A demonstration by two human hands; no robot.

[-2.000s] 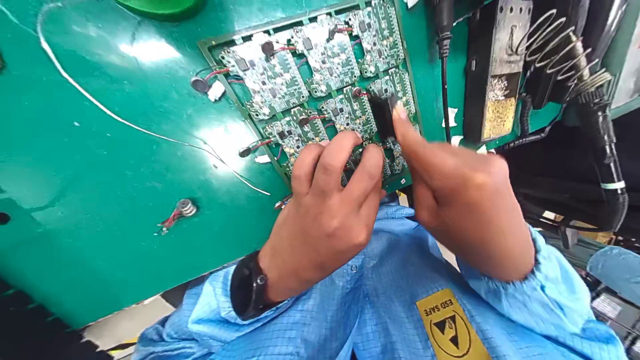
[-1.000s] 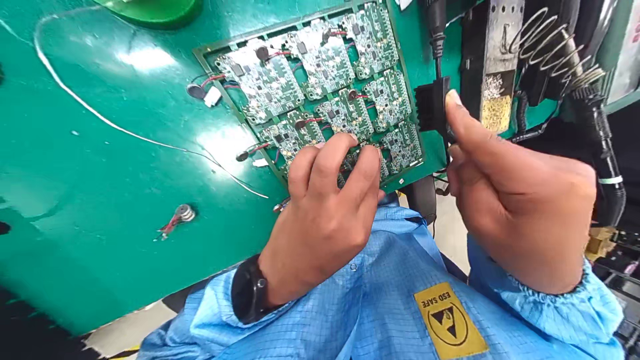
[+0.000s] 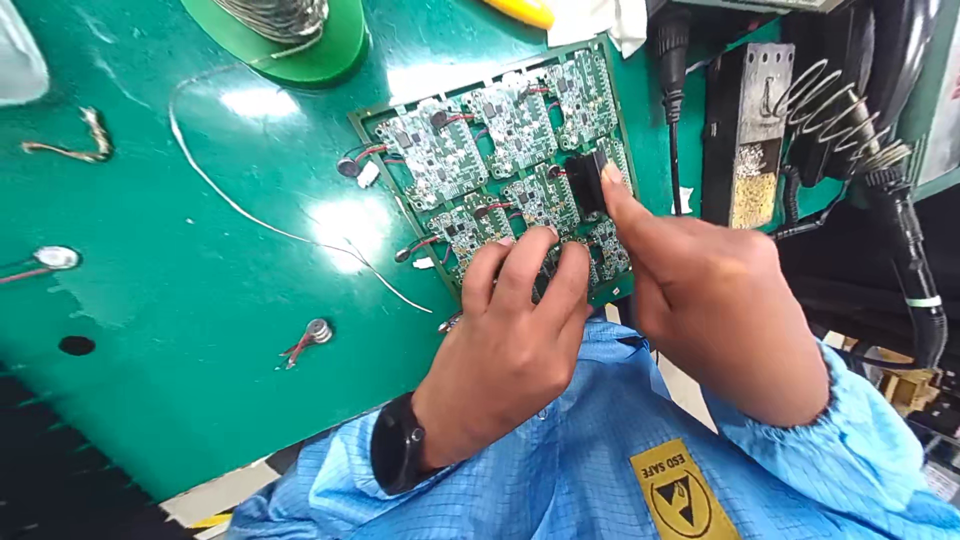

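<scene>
A panel of several printed circuit boards (image 3: 517, 124) lies on the green mat, with small round components on red and black leads attached. My left hand (image 3: 517, 322) rests with spread, bent fingertips on the panel's near part, and whatever lies under the fingers is partly hidden. In my right hand (image 3: 697, 292) is a black brush (image 3: 586, 184), gripped at its edge by thumb and fingers. The brush lies over the right half of the panel, touching or just above the boards. Its bristles are hard to make out.
A green spool of solder wire (image 3: 330, 45) stands at the top left, its loose wire (image 3: 247, 214) curving over the mat. A round component with leads (image 3: 319, 331) lies left of my hands. At the right are a black cable (image 3: 673, 135), a soldering iron stand (image 3: 757, 135) and its coiled spring holder (image 3: 832, 120).
My right hand took the brush off to the right of the panel, and now has it back over the boards. My left hand stays on the panel. The view has shifted somewhat.
</scene>
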